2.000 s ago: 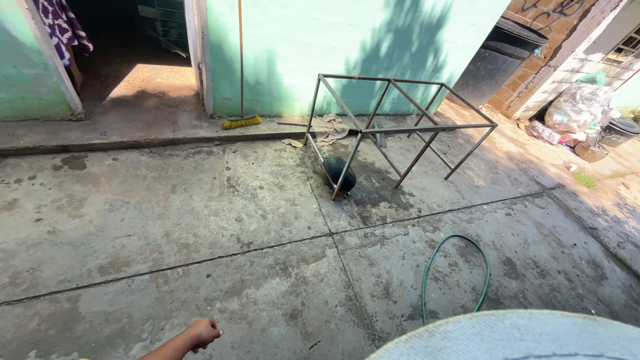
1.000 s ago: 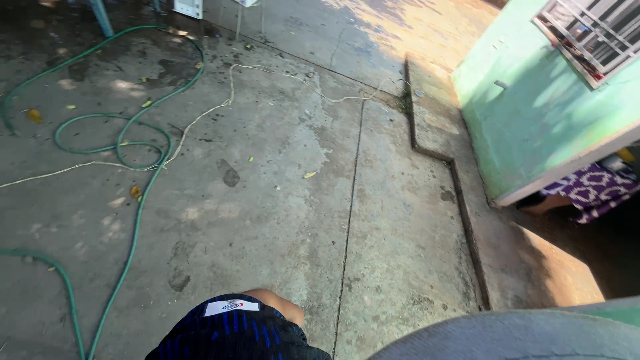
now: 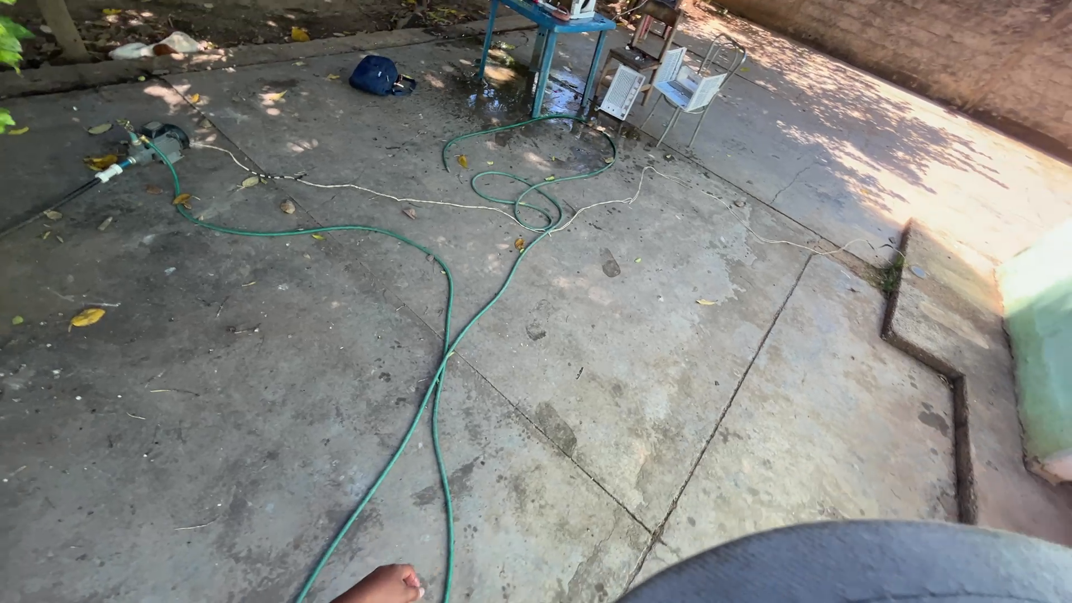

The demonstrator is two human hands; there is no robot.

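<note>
My left hand (image 3: 389, 584) shows at the bottom edge, left of centre, with its fingers curled in and nothing visible in them. It is just left of the lower run of a green garden hose (image 3: 450, 536) and right of another run of it. The hose crosses itself on the concrete and loops near a blue table (image 3: 546, 67). One end reaches a small electric water pump (image 3: 163, 144) at the upper left. A pale cord (image 3: 402, 199) lies across the hose. My right hand is out of view.
A dark blue bag (image 3: 377, 75) lies on the concrete. Wet ground surrounds the table legs. Beside them stand a wooden chair (image 3: 645, 59), a metal-framed chair (image 3: 703, 84) and a white slatted panel (image 3: 622, 92). A raised concrete step (image 3: 938, 310) runs along the right. A grey curved surface fills the lower right corner.
The view has turned far away from the metal frame and doorway, and now takes in the pump, table and chairs. My left hand shows again at the bottom edge.
</note>
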